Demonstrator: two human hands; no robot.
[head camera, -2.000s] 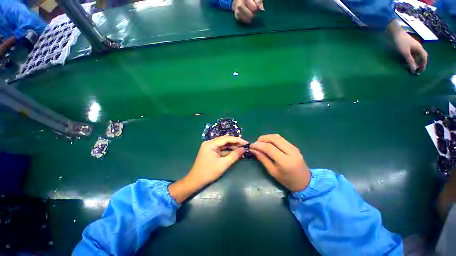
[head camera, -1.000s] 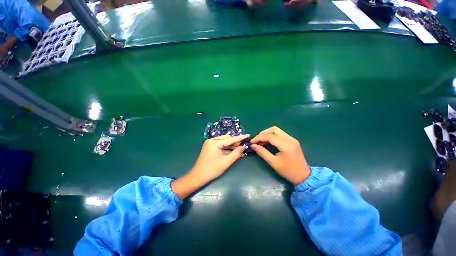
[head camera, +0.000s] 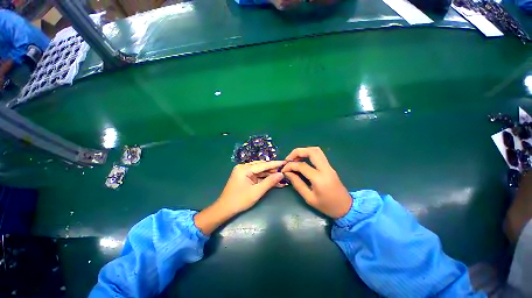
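My left hand (head camera: 248, 189) and my right hand (head camera: 319, 181), both bare, meet at the middle of the green surface. A small dark electronic module (head camera: 282, 179) is between their fingertips, mostly hidden by the fingers. My left hand grips it between thumb and fingers. My right fingertips touch it from the right. A pile of dark, glittering modules (head camera: 255, 149) lies just beyond my left fingers. Two paler, silvery modules (head camera: 132, 155) lie at the left near a metal post.
Slanted grey metal posts (head camera: 52, 137) stand at left. A pale grid tray (head camera: 53, 64) is far left beside a blue-sleeved person. A dark bin (head camera: 17, 212) is at the lower left. White sheets with dark parts (head camera: 509, 150) lie at right. Another person's hands show at the top.
The fingers of my right hand have shifted around the small module. A white speck on the belt has moved left. The person's arm at the upper right has gone from view.
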